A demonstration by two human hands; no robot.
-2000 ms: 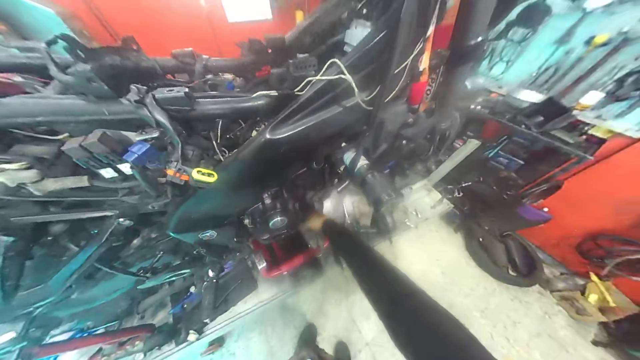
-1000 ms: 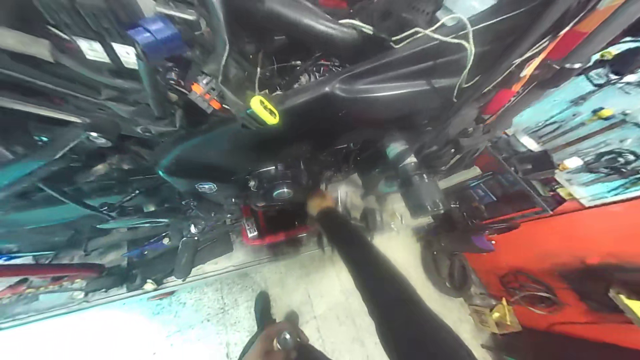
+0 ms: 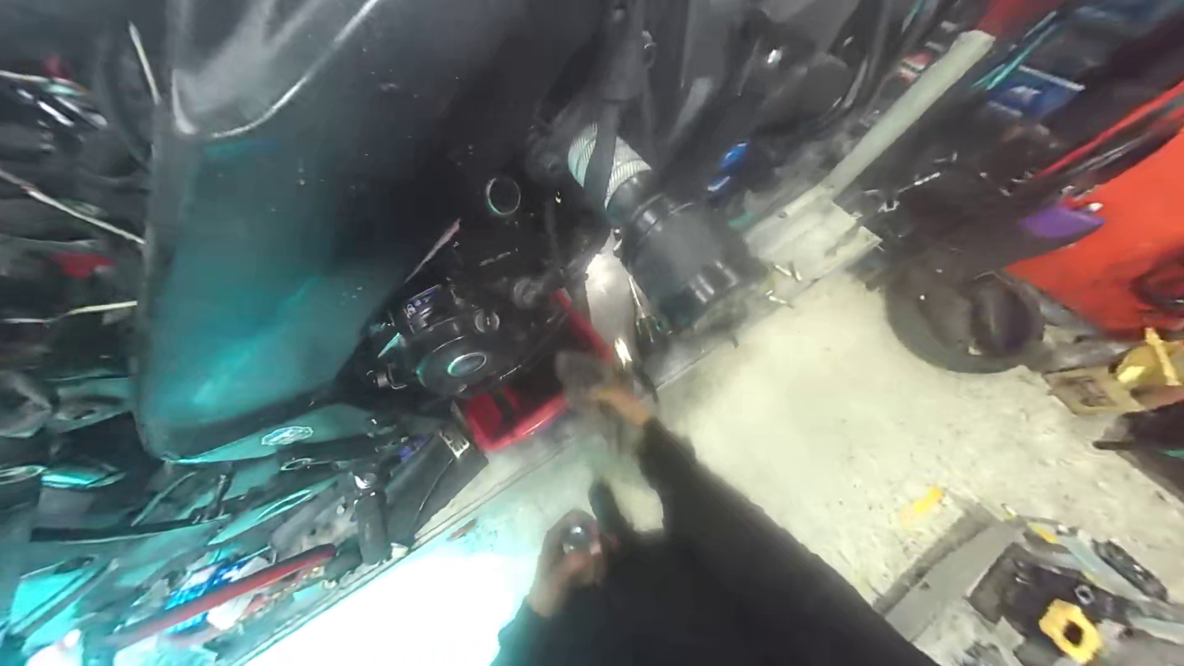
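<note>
My right hand (image 3: 615, 398), in a dark sleeve, is blurred beside the red tray (image 3: 509, 425); a dark, blurred shape lies at its fingers, and whether I grip it cannot be told. Lower down, my left hand (image 3: 566, 560) is closed round a small shiny metal object (image 3: 578, 536) near my body. Left of the tray sits a black engine part with a round cap (image 3: 465, 363). A silvery metal part (image 3: 610, 296) stands just above my right hand, and a black cylinder (image 3: 689, 259) is right of it.
A large dark glossy panel (image 3: 268, 277) fills the upper left. At the right, a tyre (image 3: 962, 319) rests on the pale floor (image 3: 786, 425) near an orange panel (image 3: 1110, 250). Tools and a yellow part (image 3: 1071, 631) lie at the lower right; a red bar (image 3: 231, 592) is at the lower left.
The view has moved closer to the red tray and engine parts. My left hand, with the shiny object, was at the bottom edge one second ago and is not seen two seconds ago.
</note>
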